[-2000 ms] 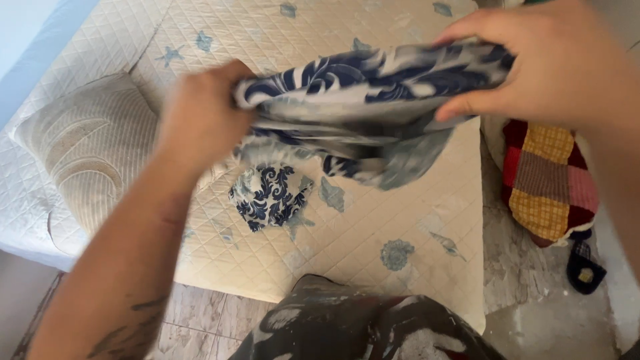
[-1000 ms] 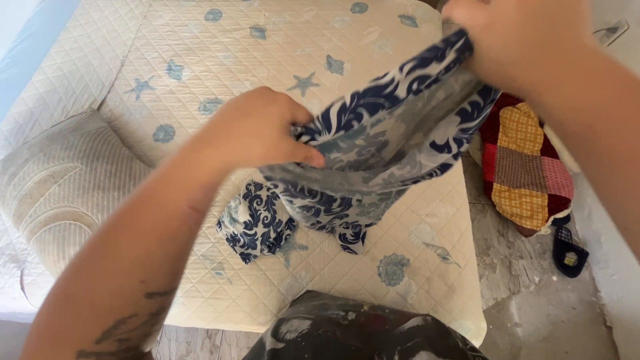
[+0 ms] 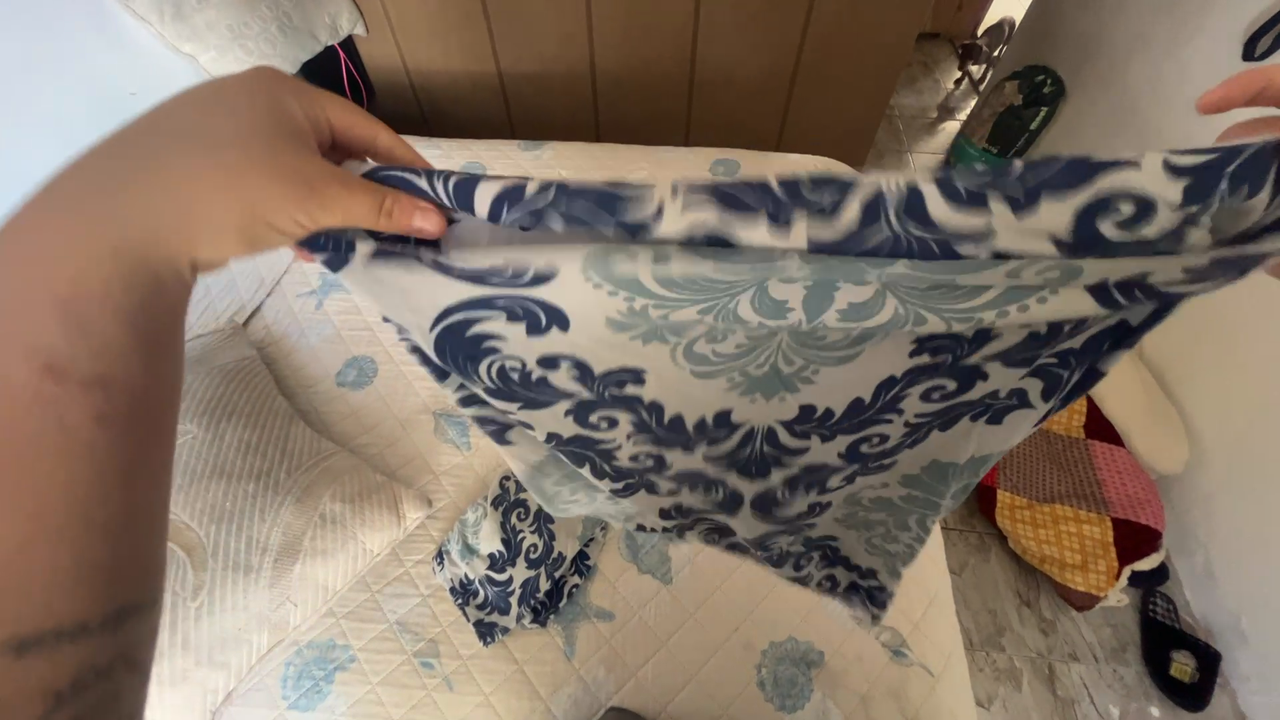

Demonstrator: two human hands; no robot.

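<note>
A white cloth with navy and grey-blue damask scrolls (image 3: pixel 760 400) hangs stretched between my hands above a quilted mattress cover (image 3: pixel 700 650) with a seashell pattern. At the upper left, my left hand (image 3: pixel 300 180) pinches one top corner between thumb and fingers. My right hand (image 3: pixel 1245 105) is cut off by the right edge; its visible fingertips lie just above the cloth's other end, and the grip itself is hidden. A smaller folded piece of the same patterned fabric (image 3: pixel 515 560) lies on the mattress below the hanging cloth.
A striped beige pillow (image 3: pixel 290 520) lies at the left. Beyond the bed stands a brown panelled surface (image 3: pixel 640 70). On the floor at the right are a patchwork cushion (image 3: pixel 1085 500) and a dark slipper (image 3: pixel 1180 650), near the pale wall (image 3: pixel 1220 400). A green-based container (image 3: pixel 1005 120) stands farther back.
My hands have moved apart, and the bunched cloth is now spread wide between them. The view has tilted up toward the far end of the bed.
</note>
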